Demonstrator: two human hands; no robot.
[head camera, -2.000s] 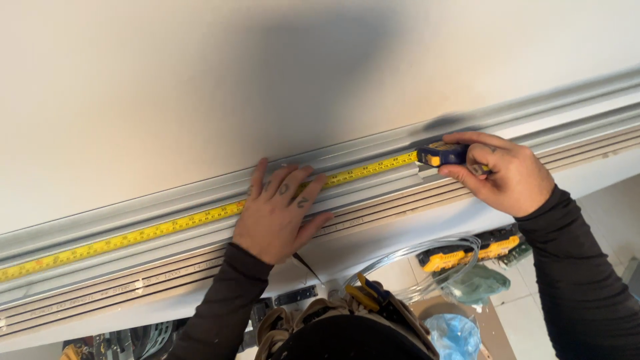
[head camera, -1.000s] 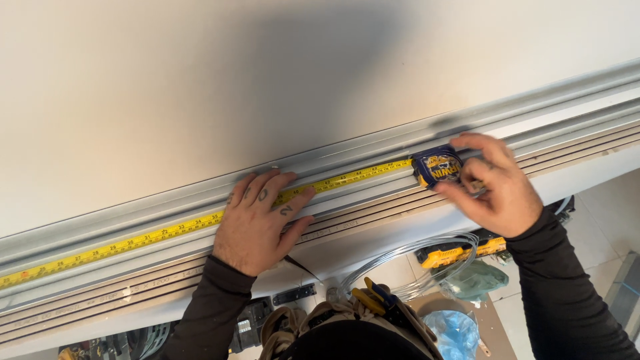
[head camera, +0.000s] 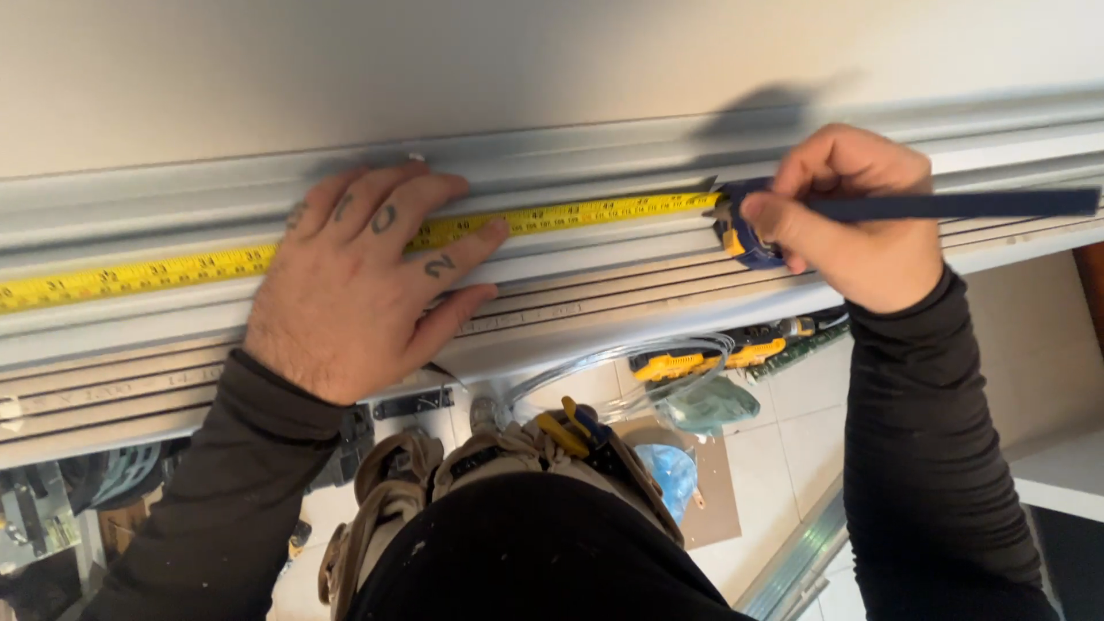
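A yellow tape measure blade lies stretched along a metal channel. My left hand rests flat across the blade and channel, fingers spread. At the blade's right end sits the blue Irwin tape measure case, partly hidden by my right hand. That hand grips a long flat dark blue stick, probably a carpenter's pencil, whose tip points left beside the blade at the case. Whether the right fingers also hold the case is hard to tell.
Under the channel lies a stack of boards with dark seams. On the tiled floor are a yellow and black power tool, a coil of clear tubing, a green bag, a blue bag and metal profiles. Pliers hang at my waist.
The dark blue stick now shows in my right hand, which earlier was at the tape case without it visible. My left hand still presses on the blade. The view has moved closer to the channel.
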